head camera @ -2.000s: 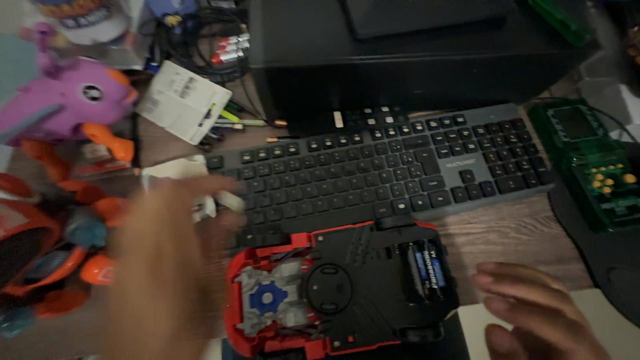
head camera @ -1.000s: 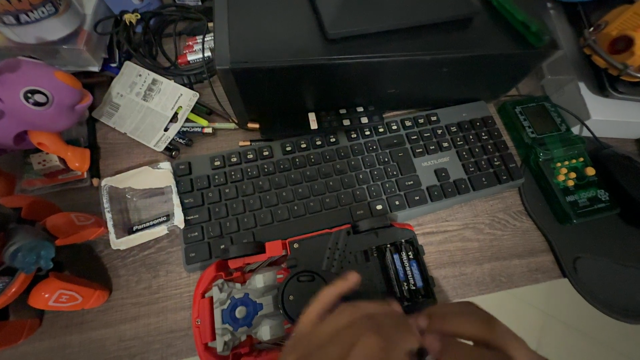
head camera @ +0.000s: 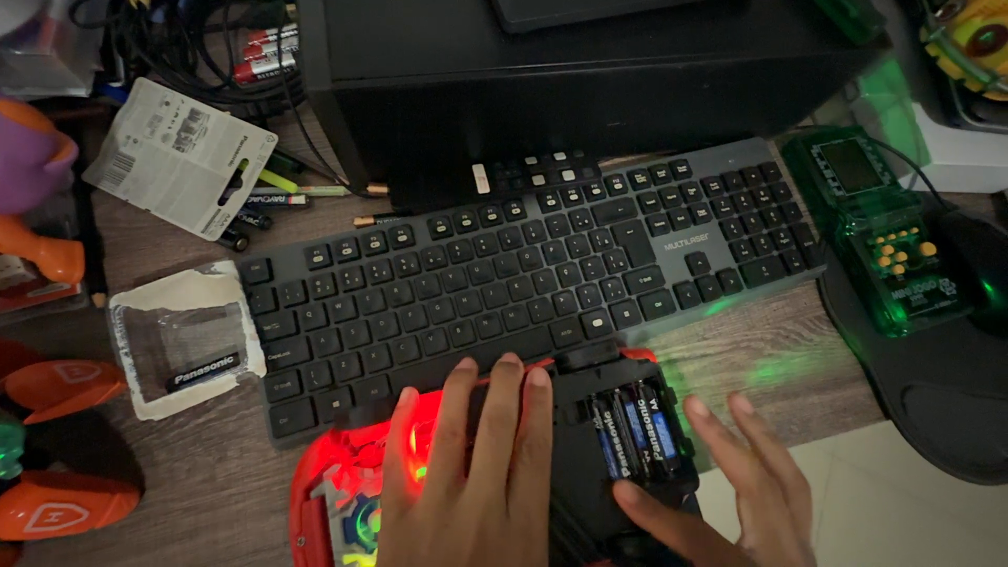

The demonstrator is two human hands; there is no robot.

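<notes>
A red and black toy car (head camera: pixel 579 457) lies underside up below the keyboard, its battery compartment uncovered with several Panasonic AA batteries (head camera: pixel 636 429) inside. Red and green light glows from the car's left part, around a blue gear (head camera: pixel 366 524). My left hand (head camera: pixel 472 465) lies flat over the middle of the car, fingers spread. Beside the battery compartment is my right hand (head camera: pixel 732 488), its thumb at the compartment's lower edge and its other fingers apart to the right.
Above the car stretches a black keyboard (head camera: pixel 449 307). An opened clear battery package (head camera: pixel 185 331) lies left, near a cardboard package back (head camera: pixel 177 157) and loose batteries (head camera: pixel 272 199). Orange toy parts (head camera: pixel 71 504) stand at far left, a green handheld game (head camera: pixel 890 244) at right.
Red and green lights now glow in the toy car, and green light falls on the desk. My hands, close together over the car's lower right a second ago, have moved apart.
</notes>
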